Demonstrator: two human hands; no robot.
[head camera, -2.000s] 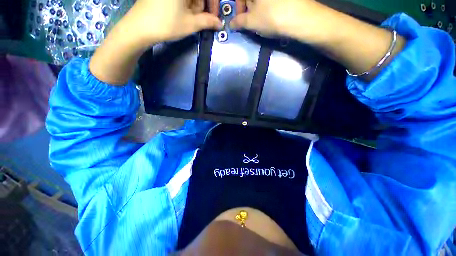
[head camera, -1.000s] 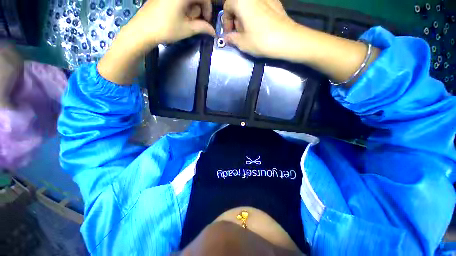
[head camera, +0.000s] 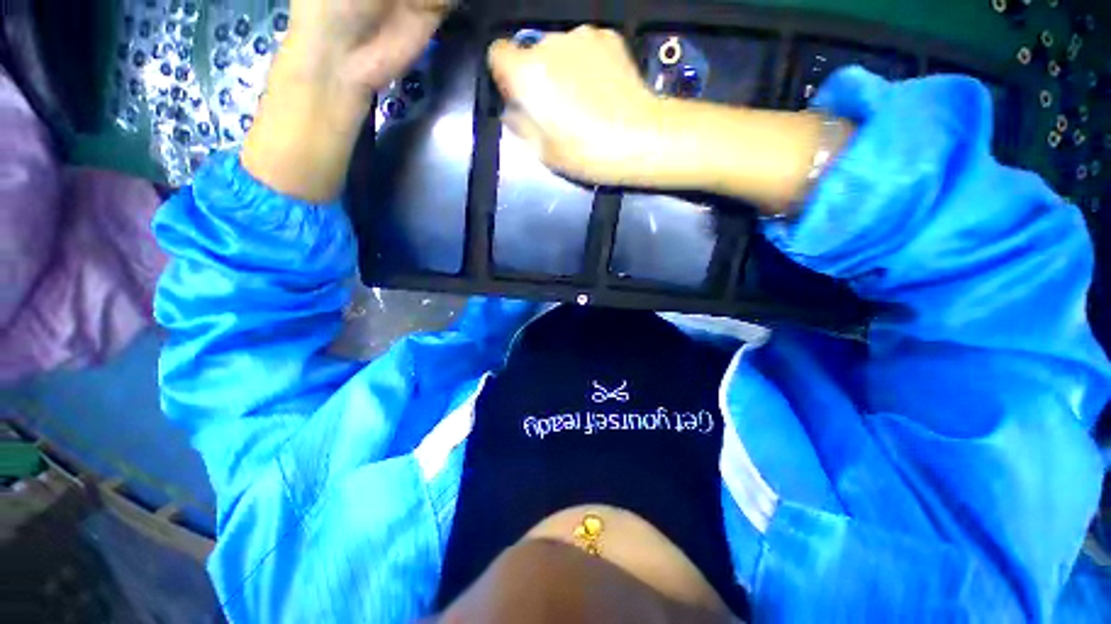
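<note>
The black tray (head camera: 478, 232) lies in front of my chest, with a phone back cover (head camera: 545, 226) in its second slot from the left. My right hand (head camera: 554, 92) is over the upper end of this cover, palm down, fingers curled; it hides most of the camera area. Whether its fingertips hold anything cannot be seen. My left hand (head camera: 387, 37) is blurred at the top edge, above the leftmost cover (head camera: 423, 201), its fingers partly cut off. A gold lens ring (head camera: 670, 50) shows at the upper end of the third cover (head camera: 664, 238).
Clear lens carrier sheets (head camera: 201, 79) with dark dots lie at the upper left. Loose lens rings (head camera: 1058, 104) are scattered on the green mat at the upper right. Clear plastic (head camera: 390, 319) lies by the tray's lower left corner. Pink-purple cloth (head camera: 91, 268) shows at the left.
My left hand has moved up and left, away from my right hand. My right hand has turned palm down over the second cover. The third cover's upper end has come into view.
</note>
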